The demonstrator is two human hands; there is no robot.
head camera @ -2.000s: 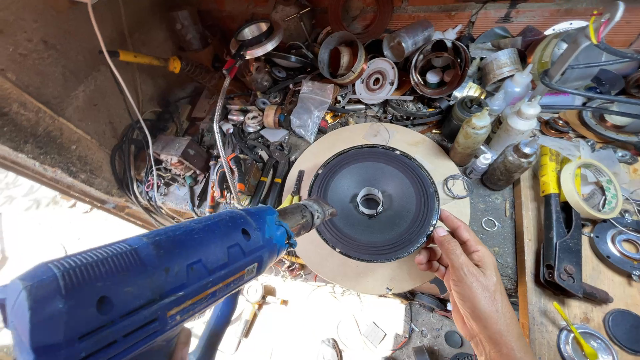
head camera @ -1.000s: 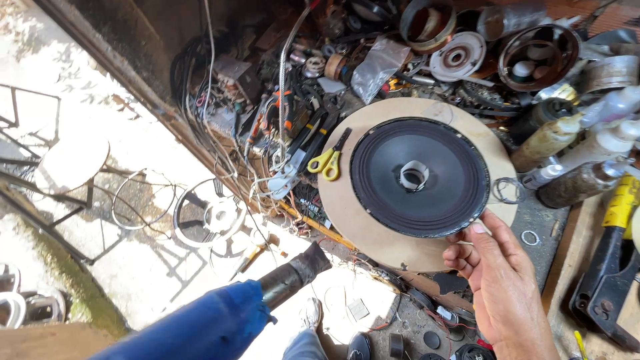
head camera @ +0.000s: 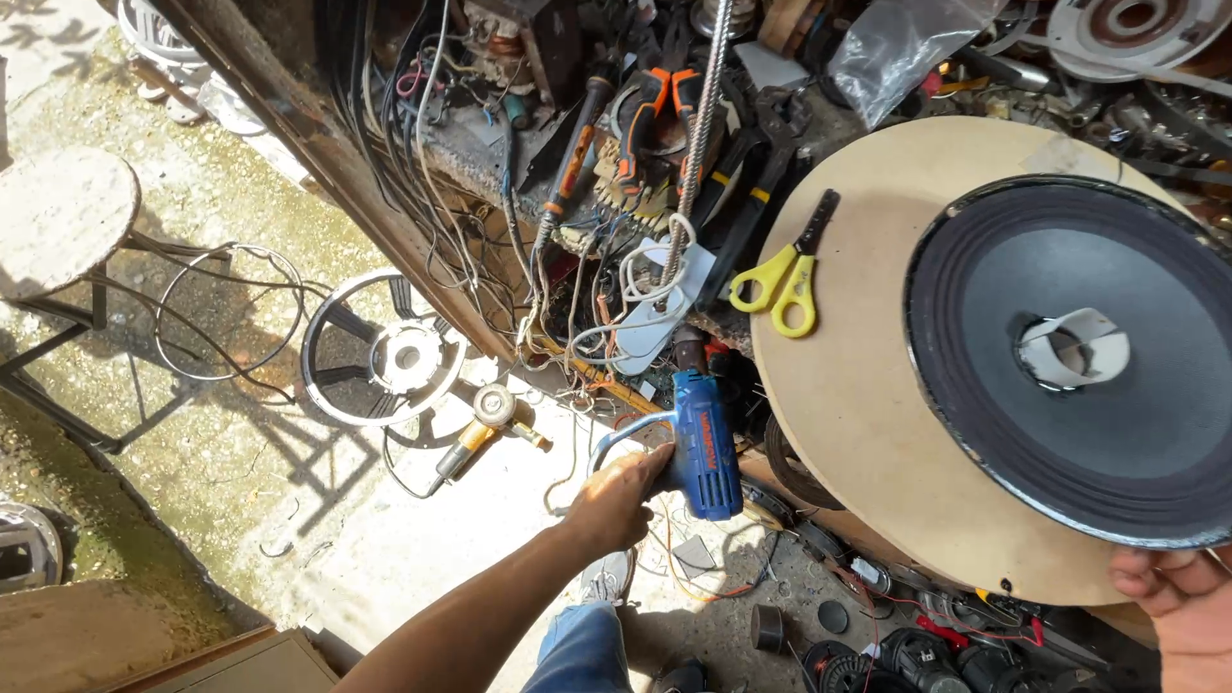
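My left hand (head camera: 616, 496) grips the handle of a blue heat gun (head camera: 707, 448), whose nozzle points away from me by the bench edge. At the lower right, the fingers of my right hand (head camera: 1179, 597) touch the near rim of a black speaker cone (head camera: 972, 385). A pale voice coil former (head camera: 1107, 348) stands up from the cone's centre. Under the cone lies a round fibreboard disc (head camera: 837, 414). Yellow-handled scissors (head camera: 794, 289) rest on the disc's left side.
Orange-handled pliers (head camera: 643, 125), a soldering iron (head camera: 577, 144) and tangled wires crowd the bench. Below on the floor are an angle grinder (head camera: 472, 443), a metal speaker basket (head camera: 322, 351) and loose speaker parts. A round-topped stool (head camera: 67, 217) stands at the left.
The heat gun has moved away from the speaker cone, down beside the bench edge, and its nozzle now points away from me. My right hand remains at the cone's rim. The view has swung left.
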